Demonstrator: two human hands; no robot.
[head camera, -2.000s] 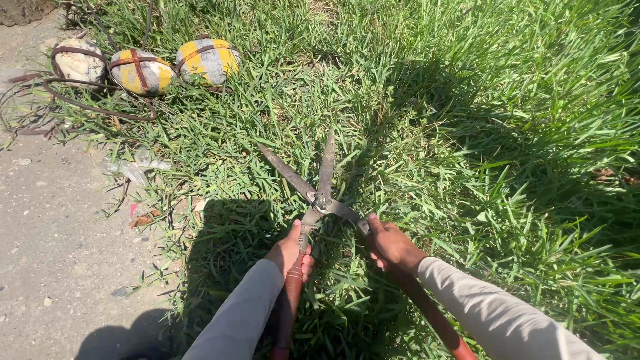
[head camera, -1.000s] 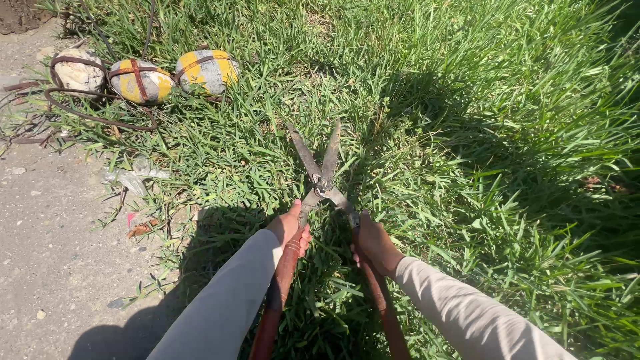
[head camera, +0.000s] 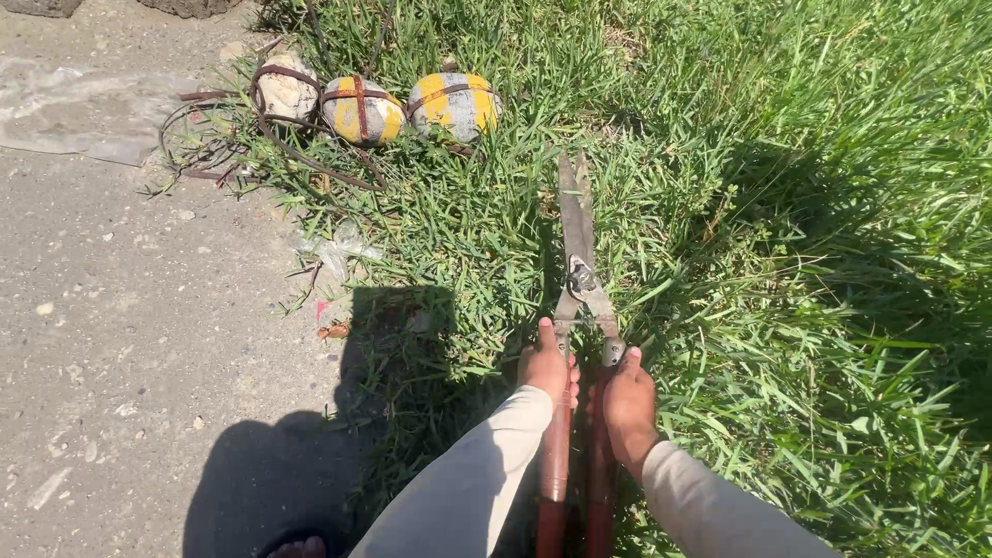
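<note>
A pair of hedge shears (head camera: 580, 225) with worn metal blades and reddish-brown handles points away from me over the grass (head camera: 480, 256). Its blades lie nearly together, with the tips slightly apart. My left hand (head camera: 547, 368) is wrapped around the upper part of the left handle, thumb along it. Around the right handle, my right hand (head camera: 629, 403) grips at about the same height. Both handles run close side by side toward the bottom edge. Grass surrounds the blades, and shadow covers part of the ground under the hands.
Beyond the shears at the upper left lie a pale stone (head camera: 287, 89) and two yellow-and-grey painted stones (head camera: 363, 116), (head camera: 456, 105) bound with rusty straps. Pavement (head camera: 155, 310) borders the grass on the left, with a plastic sheet (head camera: 85, 108) and a clear plastic scrap (head camera: 339, 249).
The shears' blades have closed from a wide V to nearly together. My two hands have come closer to each other, still holding the handles.
</note>
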